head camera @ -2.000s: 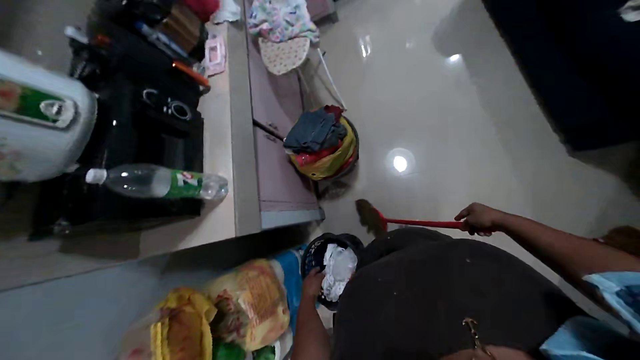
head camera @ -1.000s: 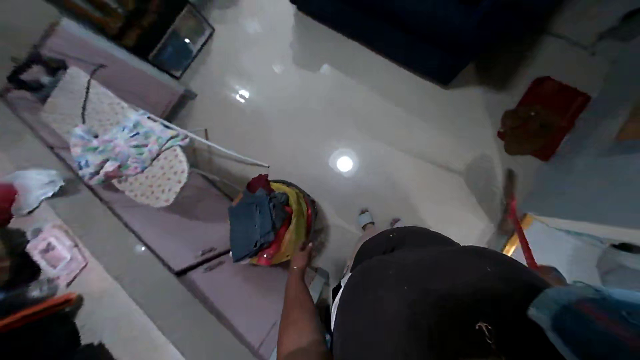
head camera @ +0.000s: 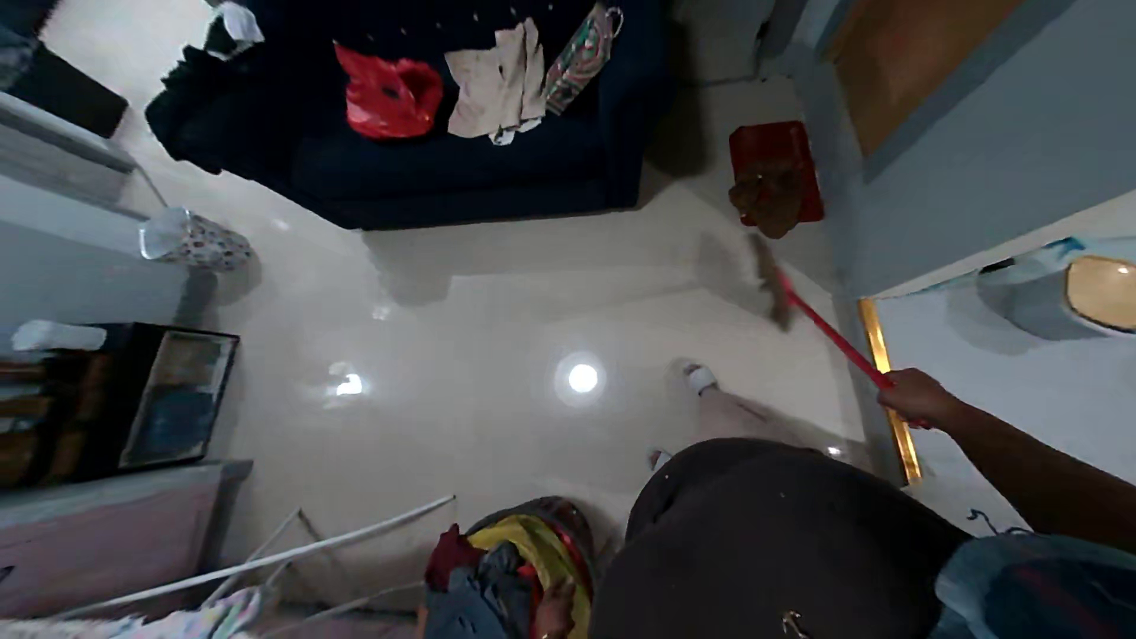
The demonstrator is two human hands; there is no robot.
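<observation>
My right hand is closed around the red handle of a broom, whose brown bristle head is down by the floor. My left hand rests on the clothes piled in a laundry basket at the bottom edge of the view; whether its fingers grip anything is unclear. The pile holds a yellow cloth, a dark blue-grey garment and red pieces. Just beyond the broom head, a brown object lies on a red mat.
A dark blue sofa bears a red plastic bag and folded beige cloth. A white clothes rack stands lower left, a patterned bin farther up. A grey wall and gold-edged doorway lie right.
The view has swung towards the sofa. My left hand was by the black bin holding white plastic two seconds ago, then at the laundry basket's side; now it is over the clothes.
</observation>
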